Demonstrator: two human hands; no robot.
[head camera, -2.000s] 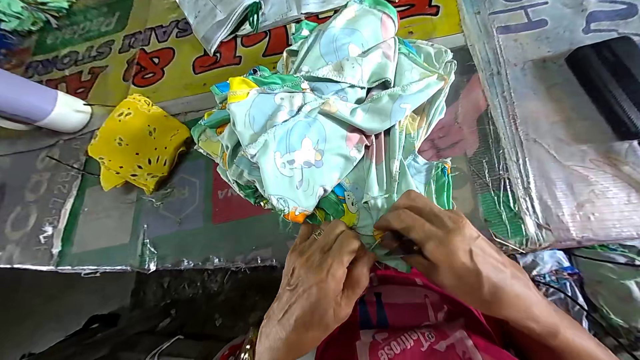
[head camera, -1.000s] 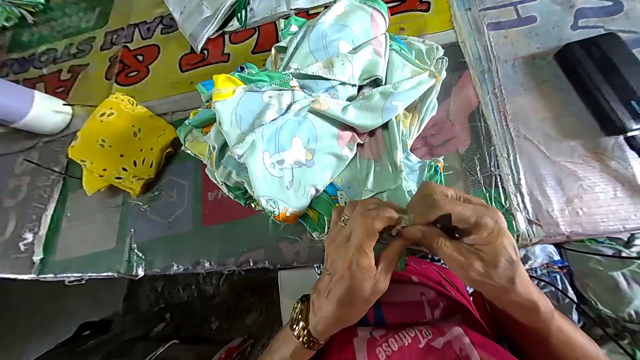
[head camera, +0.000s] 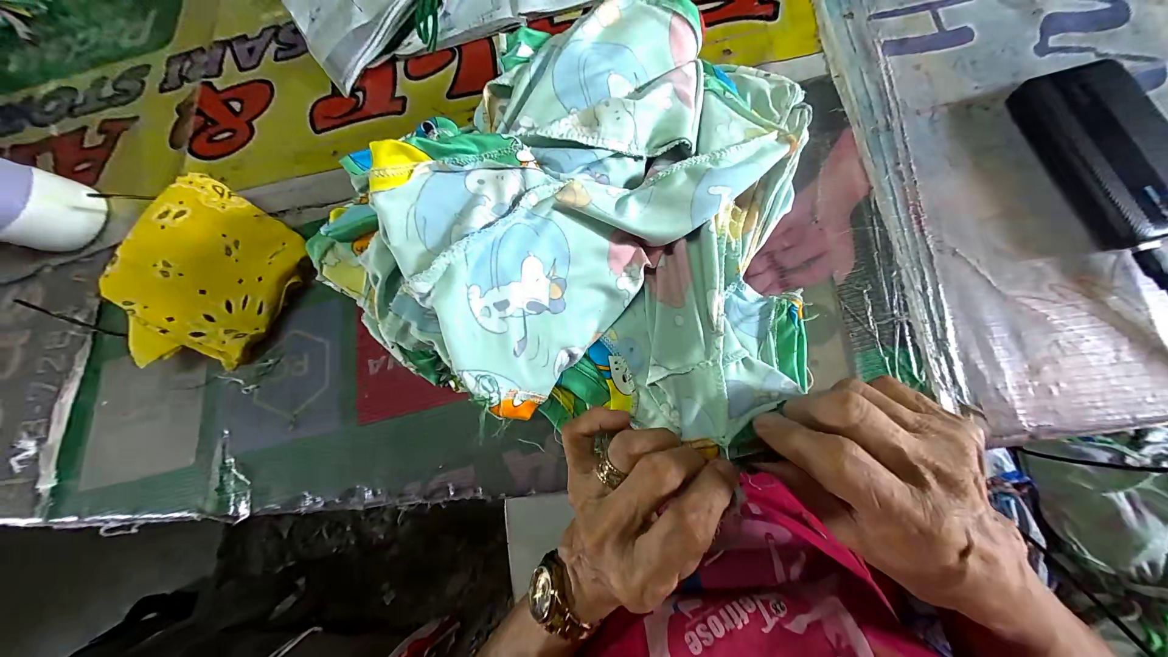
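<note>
A bundle of light green printed fabric (head camera: 511, 265), with stitched seams and frayed edges, lies heaped on the table. My left hand (head camera: 648, 502), with a ring and a gold-coloured wristwatch (head camera: 552, 593), has its fingers curled on the bundle's near edge. To the right, my right hand (head camera: 876, 484) pinches the same edge between thumb and fingers. Both hands are at the table's front edge, just above my red shirt (head camera: 776, 584). Whether a small tool is inside either hand cannot be seen.
A folded yellow patterned cloth (head camera: 205, 274) lies left of the bundle, beside a white and lavender object (head camera: 50, 210). At the right is a black ridged object (head camera: 1095, 151) with a cable. A silvery sheet or bag (head camera: 365, 32) lies at the back. Printed tarpaulin (head camera: 301, 456) covers the table.
My hands were close together, fingertips meeting, one second ago; now they are farther apart along the near edge of the fabric. The bundle keeps about the same shape.
</note>
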